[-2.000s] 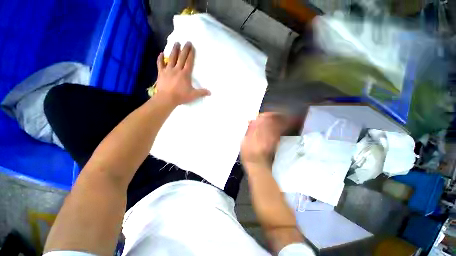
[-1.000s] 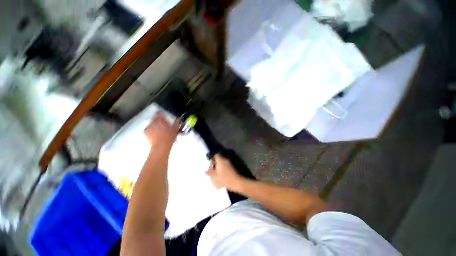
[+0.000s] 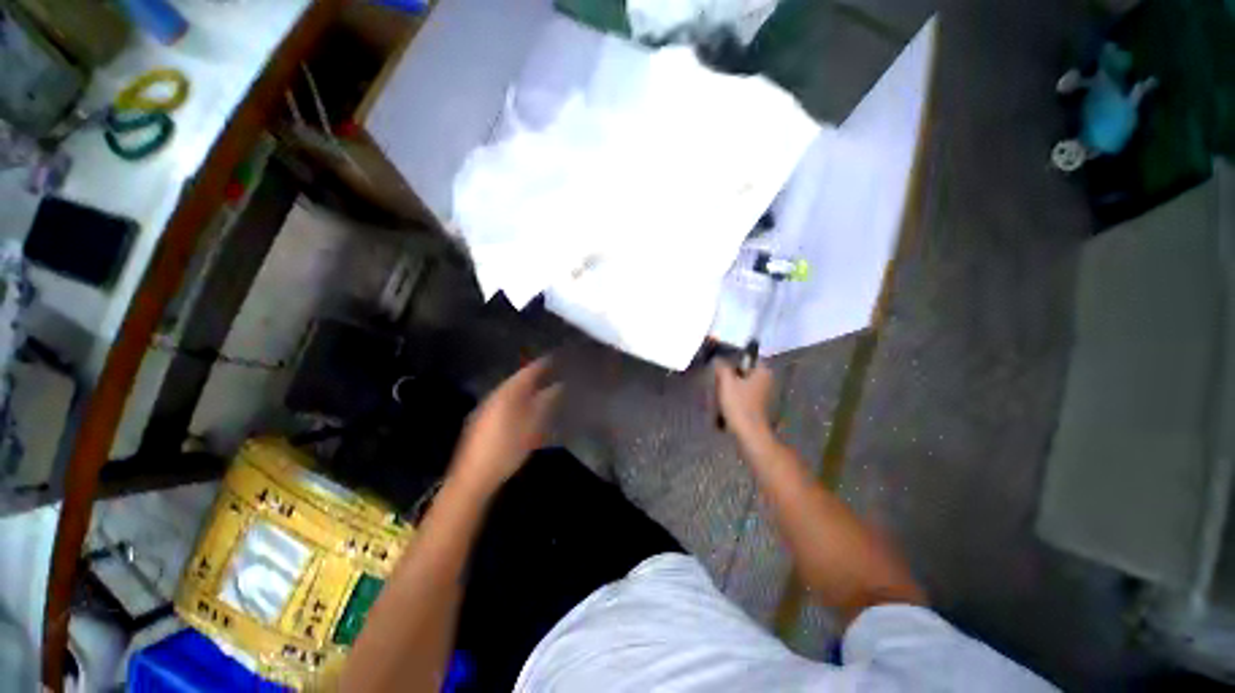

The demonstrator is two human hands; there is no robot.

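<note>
White garment panels (image 3: 637, 190) lie in a loose pile on the pale board (image 3: 847, 224), ahead of me. My right hand (image 3: 745, 393) is closed on the black grip of the mallet (image 3: 783, 268), whose small yellow-green head is over the board, just right of the pile. My left hand (image 3: 517, 417) holds nothing, fingers apart, in the air short of the pile. The yellow-taped pounding block (image 3: 291, 562) is uncovered at lower left, with a small pale plate on top.
At left is a wood-edged table (image 3: 203, 217) with a black phone (image 3: 81, 241) and scissors (image 3: 140, 131). A blue bin (image 3: 197, 666) shows at the bottom left. A grey-topped surface (image 3: 1144, 406) stands at right. A white bundle (image 3: 704, 16) lies beyond the board.
The view has swung toward the board. The panel that lay under my hands is off the block, and my left hand has let go of it. The mallet has moved over to the board.
</note>
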